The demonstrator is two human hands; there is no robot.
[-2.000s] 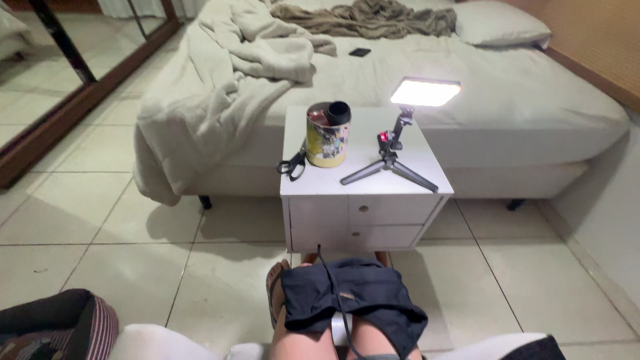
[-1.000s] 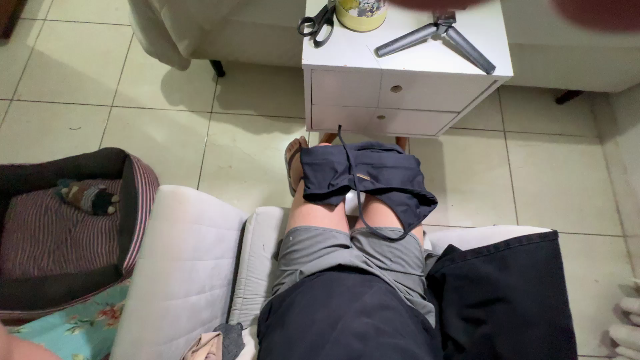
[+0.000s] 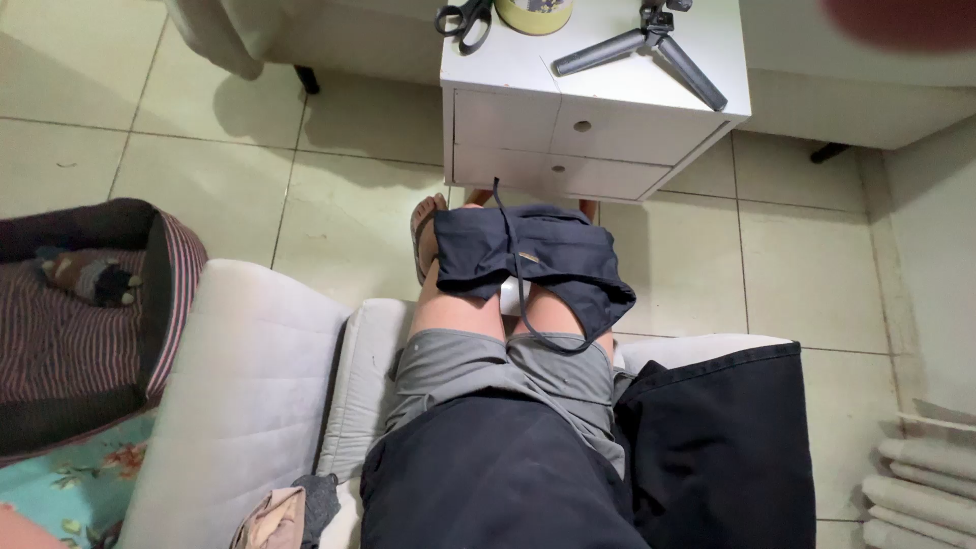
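A navy garment [image 3: 526, 252] with a dark cord [image 3: 521, 282] lies across my knees, with neither hand on it. A blurred reddish patch in the top right corner looks like a fingertip of my right hand [image 3: 900, 23], close to the lens; the rest of that hand is hidden. My left hand does not show; a bit of skin sits at the bottom left edge. On the white bedside cabinet [image 3: 503, 72] are black-handled scissors [image 3: 467, 23], a yellowish tin [image 3: 535, 17] cut off by the frame, and a small black tripod [image 3: 654, 36] with its legs spread.
Black cloth [image 3: 724, 442] hangs over the seat at my right. A pale armrest [image 3: 236, 366] stands at my left, beside a striped pet bed [image 3: 179, 267] holding a soft toy [image 3: 95, 280]. Crumpled cloths [image 3: 274, 518] lie near the armrest. The bed's edge [image 3: 366, 46] is behind the cabinet.
The view has tilted down from the bed to my lap. Blurred reddish shapes like fingertips came in at the top one second ago; now one shows at the right corner. The navy garment stays on my knees.
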